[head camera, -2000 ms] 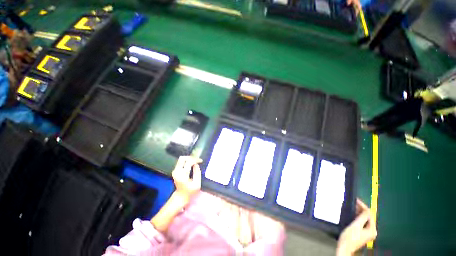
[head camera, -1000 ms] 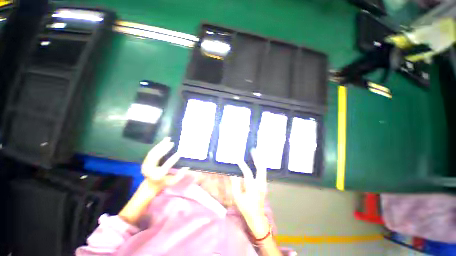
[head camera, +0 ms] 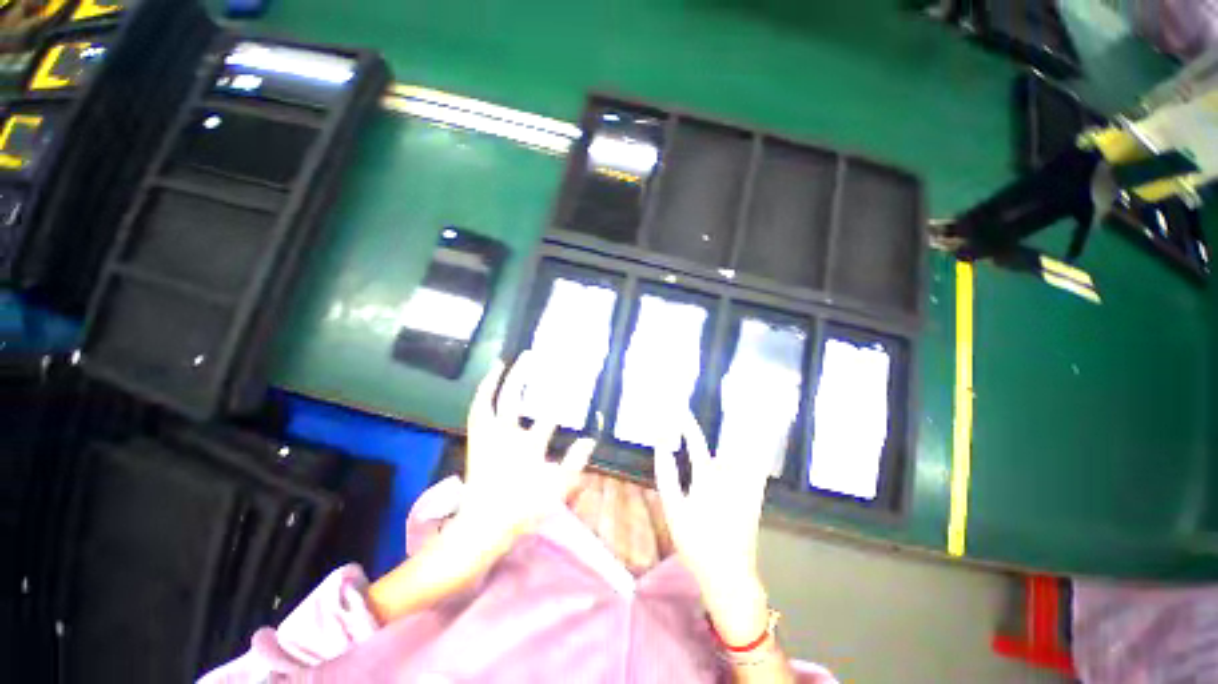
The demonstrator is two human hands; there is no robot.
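Observation:
The near black phone tray (head camera: 855, 513) lies in front of me with a row of phones with white lit screens, such as the rightmost phone (head camera: 851, 417). My left hand (head camera: 514, 448) is over the tray's left end, fingers spread at the lower part of the leftmost phone. My right hand (head camera: 715, 494) is over the middle of the tray, fingers spread, covering the lower part of the third phone. Neither hand holds anything. Whether the fingertips touch the screens I cannot tell.
A second tray (head camera: 922, 254) touches the near one behind, with one dark phone (head camera: 615, 178). A loose phone (head camera: 452, 305) lies left on the mat. A side tray (head camera: 261, 287) and black stacks (head camera: 147, 535) are further left. A black clamp (head camera: 1029, 207) stands right.
My right hand has moved from the tray's right end to over its middle. My left hand has moved right, onto the leftmost phone. The third phone's screen now looks greyer at the top.

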